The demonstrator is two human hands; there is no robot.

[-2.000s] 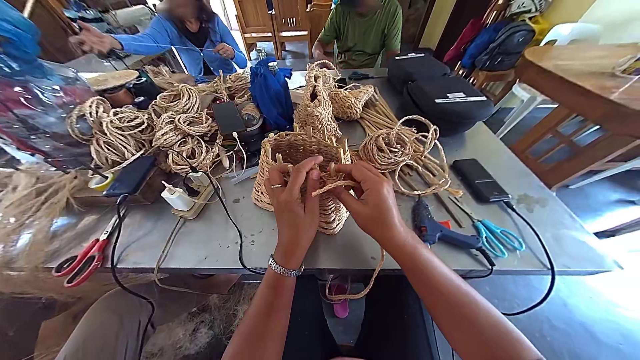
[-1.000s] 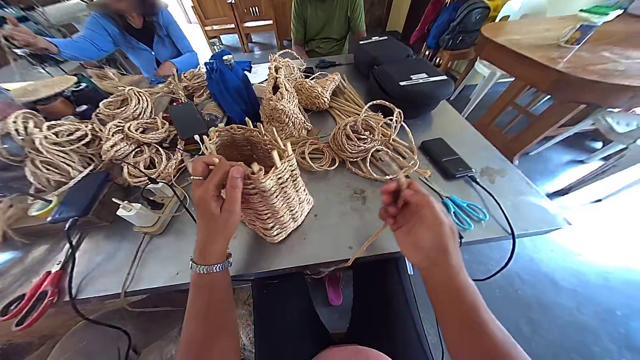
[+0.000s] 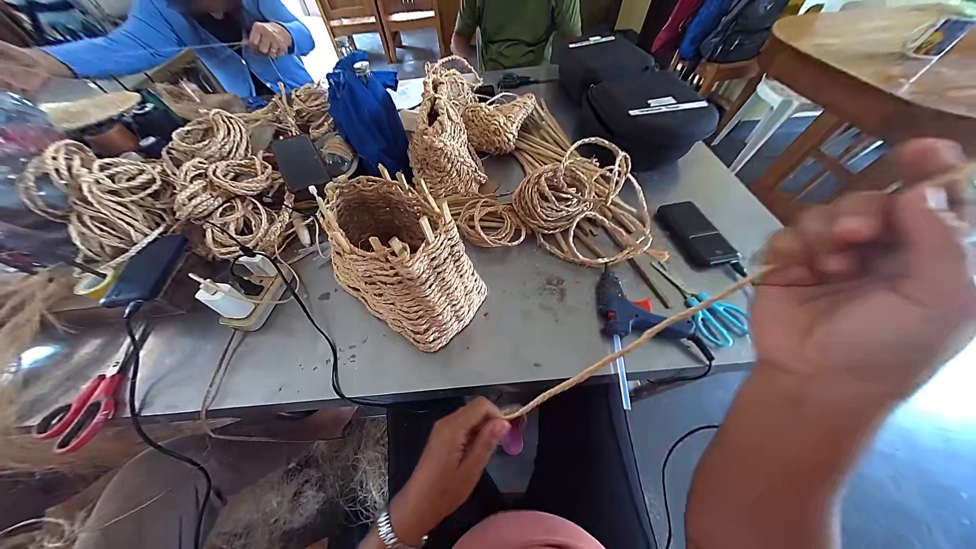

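Observation:
A thin plant-fibre cord [image 3: 621,352] runs taut and slanting between my two hands. My left hand [image 3: 465,446], low in front of my lap, pinches its lower end. My right hand [image 3: 869,259], raised at the right and partly blurred, grips the cord higher up; a stretch of it continues past the fingers. On the metal table stands a woven fibre basket [image 3: 408,267], upright, with short stakes sticking up from its rim. No hand touches it. A blue glue gun [image 3: 637,309] with a clear glue stick lies behind the cord, beside blue-handled scissors [image 3: 717,316].
Coiled ropes [image 3: 114,191] are heaped at the left by a power strip [image 3: 255,297] and red-handled scissors [image 3: 88,412]. Another rope coil [image 3: 560,198] rests on thin sticks. Black cases [image 3: 648,114] and a black phone-like device [image 3: 698,232] are at the right. Two people sit across the table.
My left hand has left the basket and moved down to the cord. My right hand has risen to the right, and the cord is now stretched between both hands.

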